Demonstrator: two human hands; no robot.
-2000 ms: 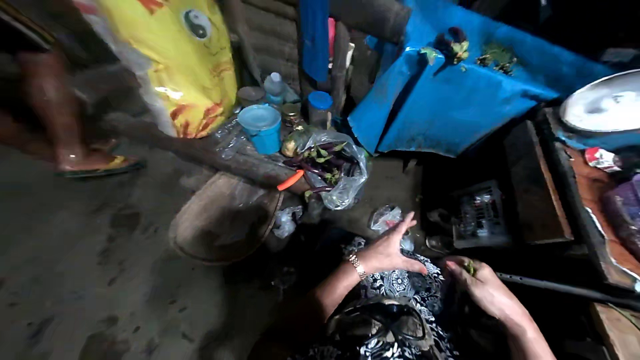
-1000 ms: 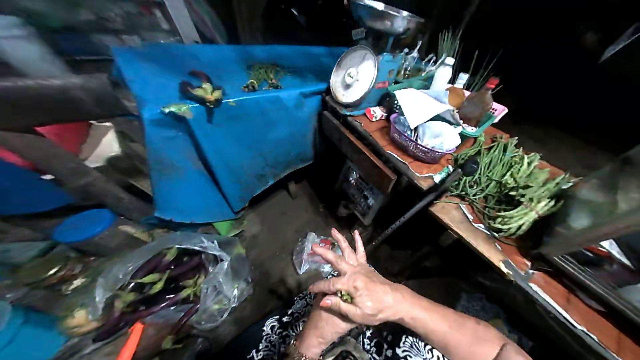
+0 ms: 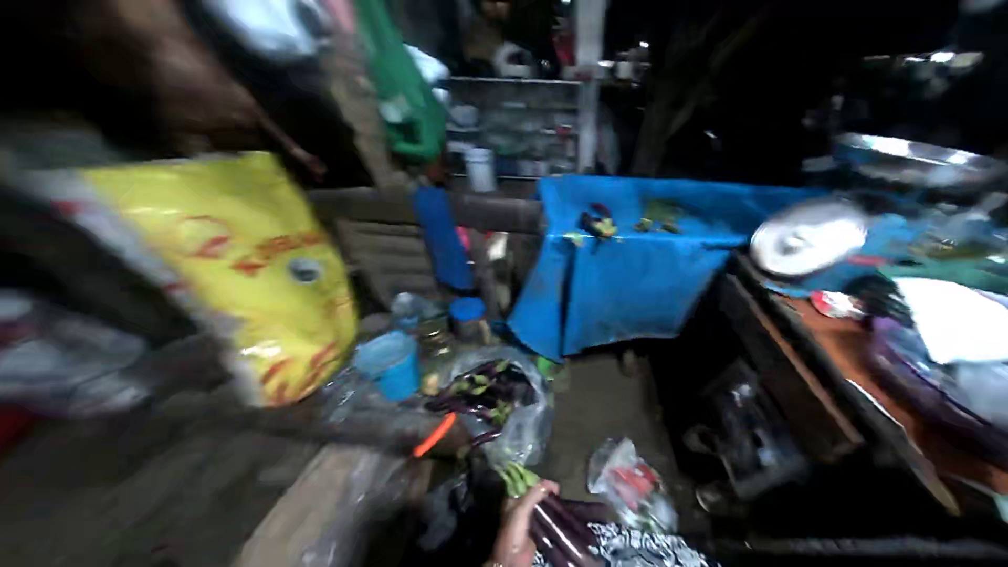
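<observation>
At the bottom centre of the head view, my left hand (image 3: pixel 520 528) is closed round several dark purple eggplants (image 3: pixel 561 535) with green stem ends. They lie over my black-and-white patterned clothing (image 3: pixel 642 547). My right hand is not in view. Just beyond my left hand, an open clear plastic bag (image 3: pixel 531 425) holds more eggplants (image 3: pixel 496 390). An orange handle-like strip (image 3: pixel 435 435) lies at the bag's left side. A second clear bag with something red inside (image 3: pixel 632 480) lies on the ground to the right.
A light blue pail (image 3: pixel 390 366) and a blue-lidded container (image 3: pixel 468 309) stand behind the eggplant bag. A yellow sack (image 3: pixel 260 276) is at left. Blue sheeting (image 3: pixel 638 291) drapes a bench ahead. At right, a scale's round dial (image 3: pixel 809 236) stands by a wooden table (image 3: pixel 846 346).
My left hand now holds eggplants, where a second ago both hands were together over my lap. My right hand has left the view. The view has swung left.
</observation>
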